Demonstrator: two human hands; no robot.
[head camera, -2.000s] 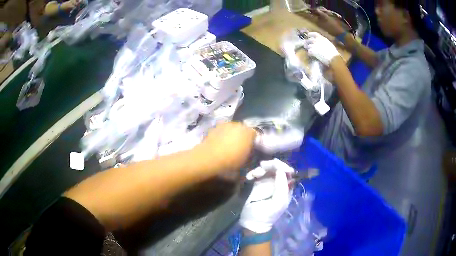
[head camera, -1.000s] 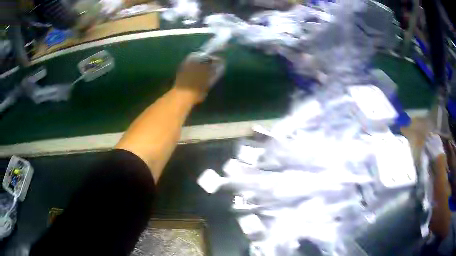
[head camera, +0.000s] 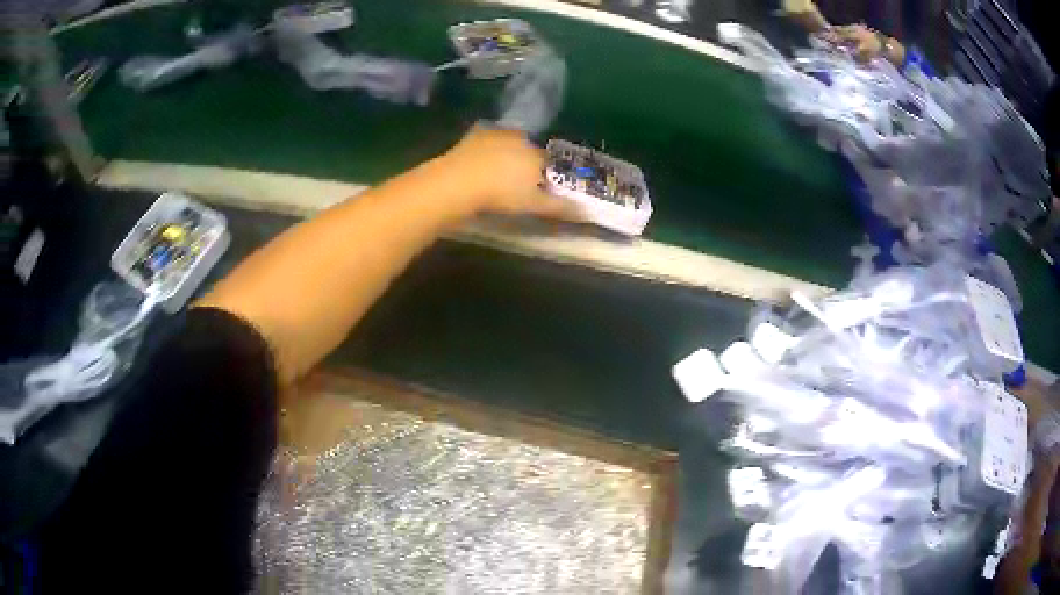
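My left hand (head camera: 511, 174) is closed on the edge of a white power strip housing (head camera: 625, 216) and holds it over the belt's pale edge rail. Its open back faces up and shows a circuit board with small dark and blue parts. A clear plastic bag (head camera: 535, 95) is just behind the hand. My right hand is not in view. Another open housing (head camera: 209, 248) lies on the dark bench at the left, with a bagged cord running from it.
The green belt (head camera: 384, 128) carries more open units (head camera: 494, 47) with bagged cords. A cardboard tray (head camera: 660, 523) of silvery pieces sits in front. Bagged white units (head camera: 860, 418) are piled at the right. Another person's hand (head camera: 866, 44) shows at the far right back.
The view has swung left and down from the pile. My left hand, earlier reaching over the belt, is now at the rail with a housing in its grip. The tray shows more fully.
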